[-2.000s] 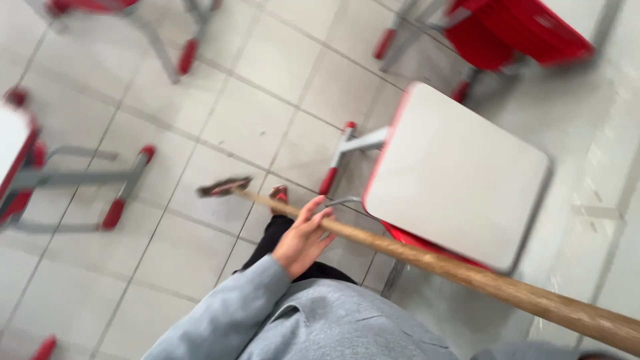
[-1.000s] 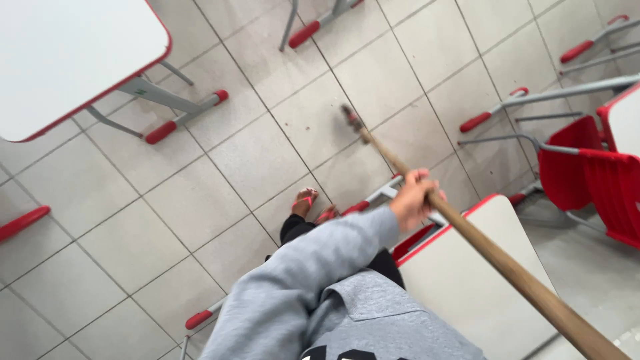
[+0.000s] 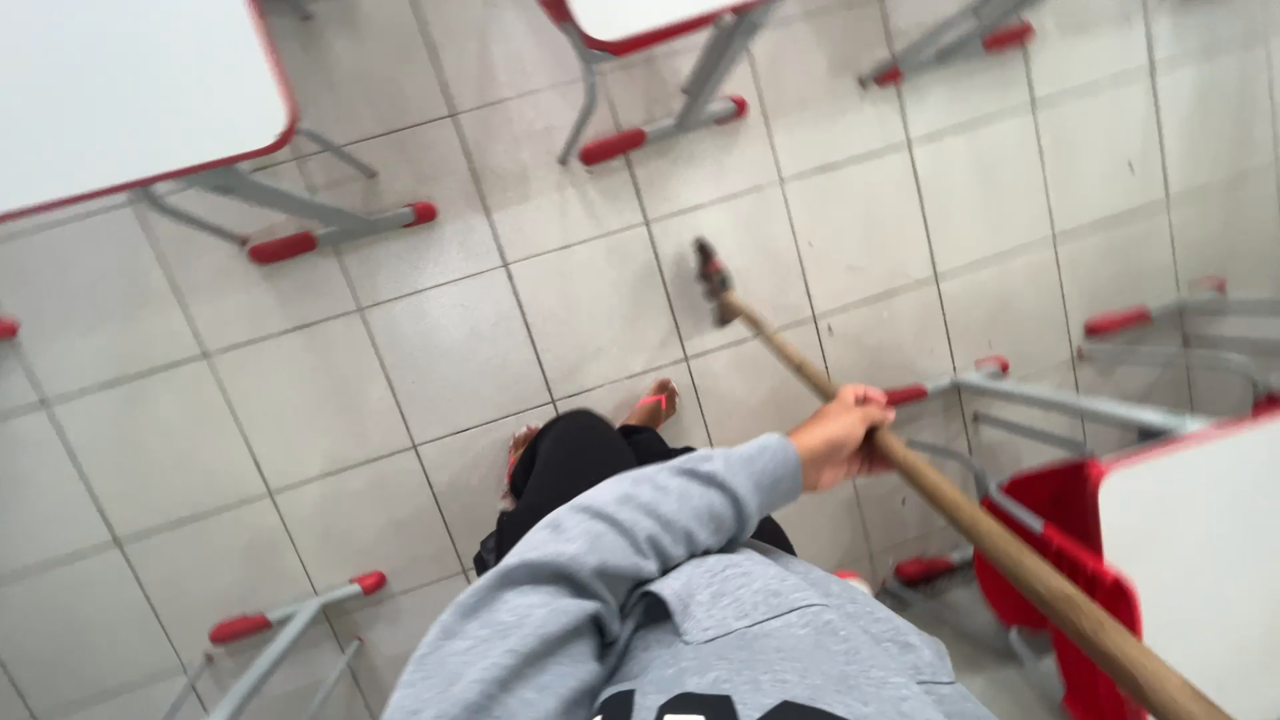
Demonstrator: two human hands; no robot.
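Note:
My left hand [image 3: 842, 438], in a grey sleeve, is closed around a long wooden pole [image 3: 985, 530] of a broom. From the lower right corner the pole slants down toward the floor, where the narrow dark broom head [image 3: 714, 282] rests on or just above the pale tiles, somewhat blurred. The head lies ahead of my feet, a little to their right. My right hand is outside the view; the near end of the pole runs past the frame edge.
White desktops with red edges stand at the upper left [image 3: 130, 90], top and right [image 3: 1200, 560]. A red plastic chair [image 3: 1060, 560] is at the right. Red-capped metal legs [image 3: 290, 610] reach onto the tiled floor [image 3: 590, 300], also at lower left.
My left hand, open with spread fingers against the pole two seconds ago, has closed around it. The view has swung considerably across the desks and floor.

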